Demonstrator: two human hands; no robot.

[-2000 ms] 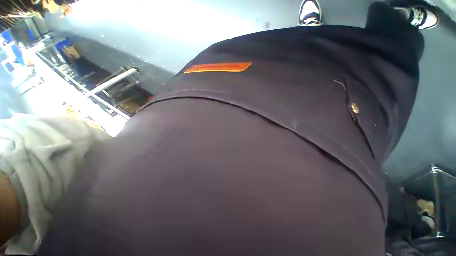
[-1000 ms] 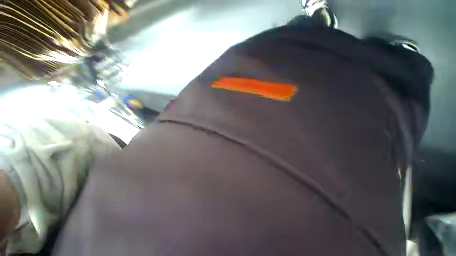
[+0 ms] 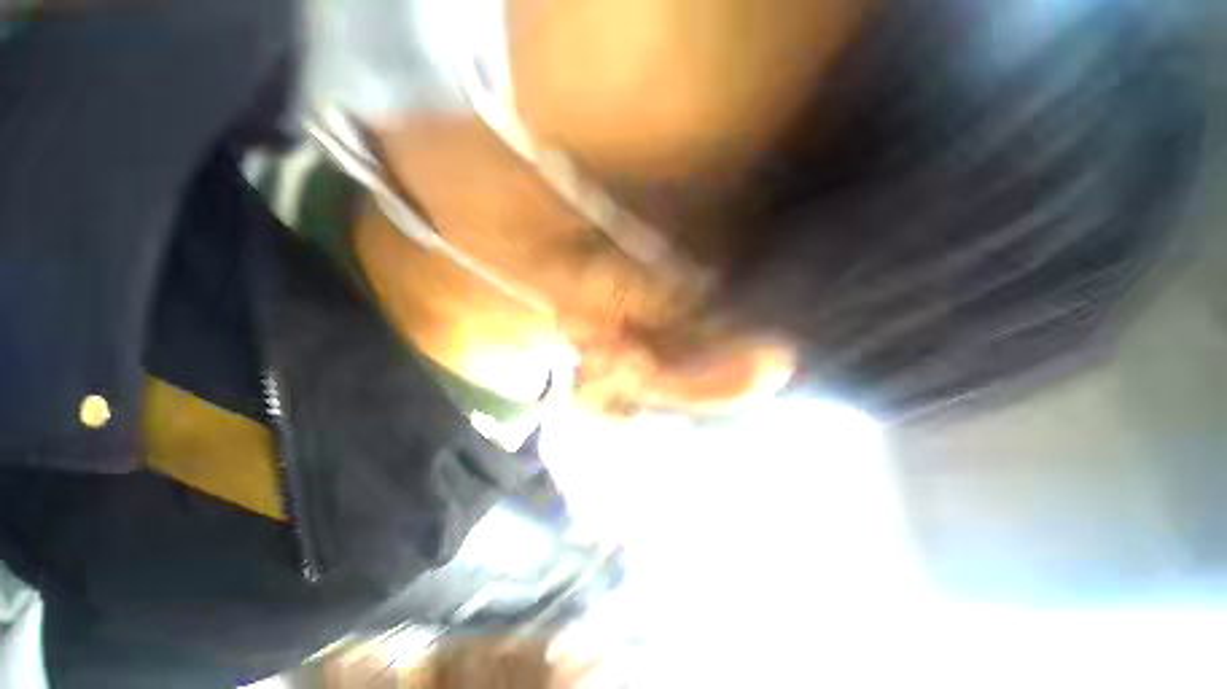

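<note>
The view is strongly blurred and tilted. Another person fills most of it, very close, with dark hair (image 3: 996,202), bare skin at the neck and ear, and pale cords or straps across the neck. The person's dark jacket (image 3: 363,444) has a zip and a mustard-yellow band (image 3: 209,444). Dark cloth with a round gold button (image 3: 94,411) hangs at the left. Neither my left hand nor my right hand is in view. No work piece can be made out.
A blurred brown patch (image 3: 471,660) lies at the bottom edge; what it is cannot be told. A white glare covers the lower right. A grey surface shows at the right edge.
The dark apron with the orange label, my pale sleeve, the shoes and the floor have left the view. The view has swung to another person close up.
</note>
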